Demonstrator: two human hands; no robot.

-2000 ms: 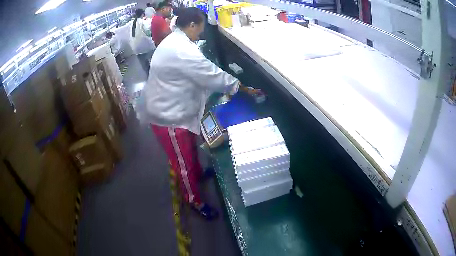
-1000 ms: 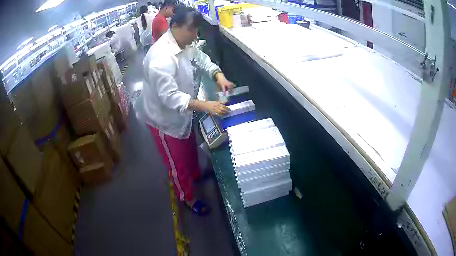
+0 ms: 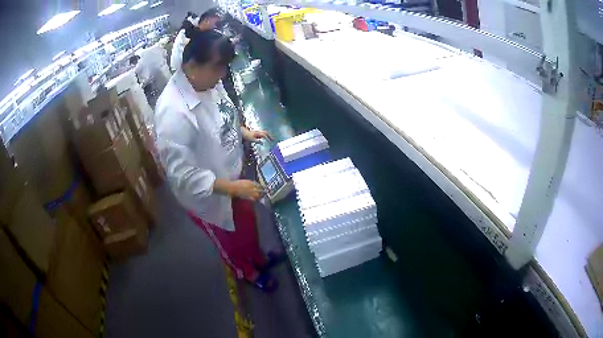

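A stack of white unit boxes point(image 3: 340, 218), several layers high with toothed left edges, stands on the green surface point(image 3: 370, 297). Just beyond it is the digital bench scale point(image 3: 274, 177) with a blue platform, a display and a keypad. A few white unit boxes point(image 3: 303, 145) lie side by side on the platform. Neither my left hand nor my right hand is in view.
A co-worker point(image 3: 198, 145) in a white shirt stands left of the scale, one hand by its keypad. Brown cartons point(image 3: 40, 231) are piled at the left. The raised white worktop point(image 3: 423, 99) and a pale post point(image 3: 545, 145) are at the right. Another person stands behind.
The co-worker has let go of the white boxes, which now lie together on the scale platform. The co-worker has moved left and nearer, with one hand now at the keypad. The stack is unchanged.
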